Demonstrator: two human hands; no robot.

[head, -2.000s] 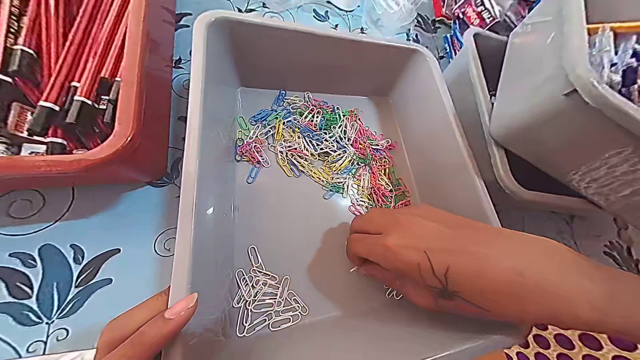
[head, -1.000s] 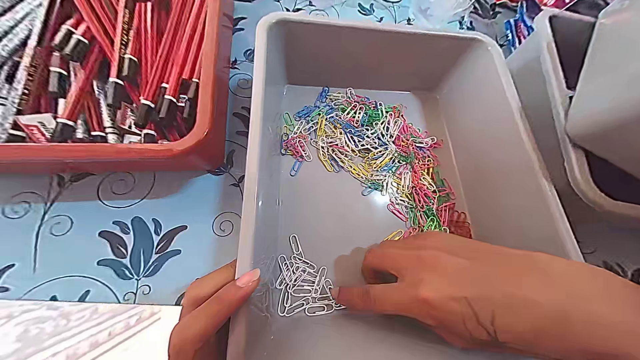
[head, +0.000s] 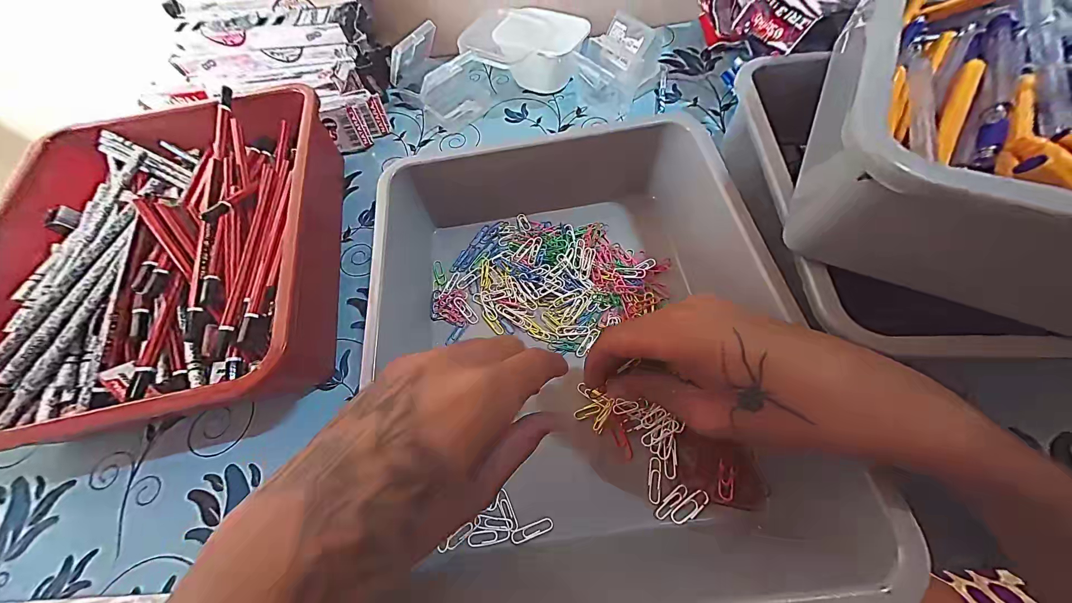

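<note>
A grey plastic tray [head: 553,578] holds a heap of multicoloured paper clips [head: 544,280] toward its far side. My left hand [head: 469,419] is over the tray's left part, thumb and fingers apart, with nothing seen between them. Partly behind it lie white paper clips [head: 494,523] near the tray's near left. My right hand [head: 670,360] is bent down at the heap's near right edge, fingertips among the clips; whether it grips any is hidden. Below that hand, a loose trail of white, yellow and red clips [head: 662,435] lies on the tray floor.
A red bin [head: 322,276] of pencils stands to the left. Grey bins [head: 930,218], one with yellow and clear pens [head: 963,100], are stacked at the right. Clear plastic containers [head: 536,59] and packaged boxes [head: 260,42] lie behind. A blue flowered cloth [head: 201,469] covers the table.
My left hand has moved from the tray's left rim to over its inside. My right hand has left the white clips and is at the heap's near edge. More clips lie spread beneath it.
</note>
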